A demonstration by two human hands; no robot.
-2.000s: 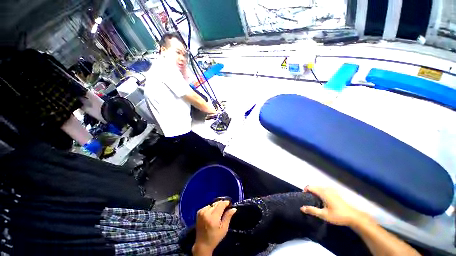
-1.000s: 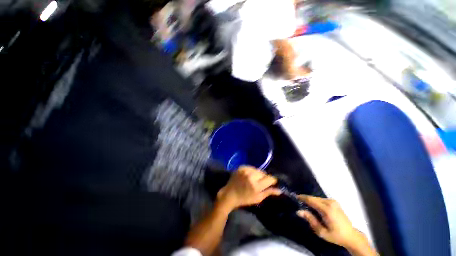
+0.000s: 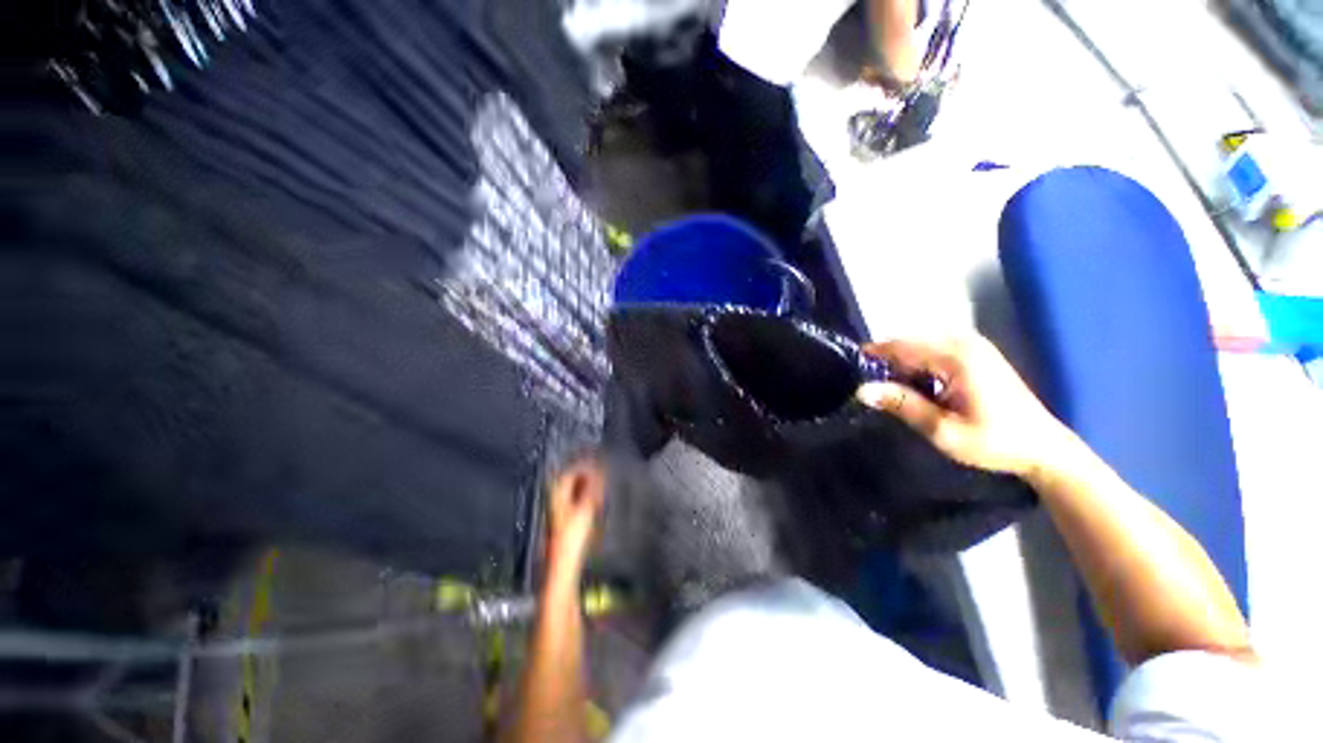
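Note:
A black garment (image 3: 682, 378) with glittery trim around its neck opening hangs in front of me, over the near side of a blue bucket. My right hand (image 3: 943, 399) grips it at the trimmed neck edge, beside the navy padded board (image 3: 1124, 290). My left hand (image 3: 576, 494) is lower left, small and blurred, by the hanging dark garments; whether it holds anything cannot be made out.
Dark garments (image 3: 276, 319) hang at the left, one with a grey-white checked part (image 3: 530, 240). The blue bucket (image 3: 704, 261) stands beyond my garment. The white table (image 3: 929, 247) is at the right. A person's arm (image 3: 891, 41) is at the top. Yellow-black floor tape shows lower left.
My left hand has left the garment and moved down and left to the hanging garments. My right hand has moved up with the garment, whose neck opening now shows. The view has shifted.

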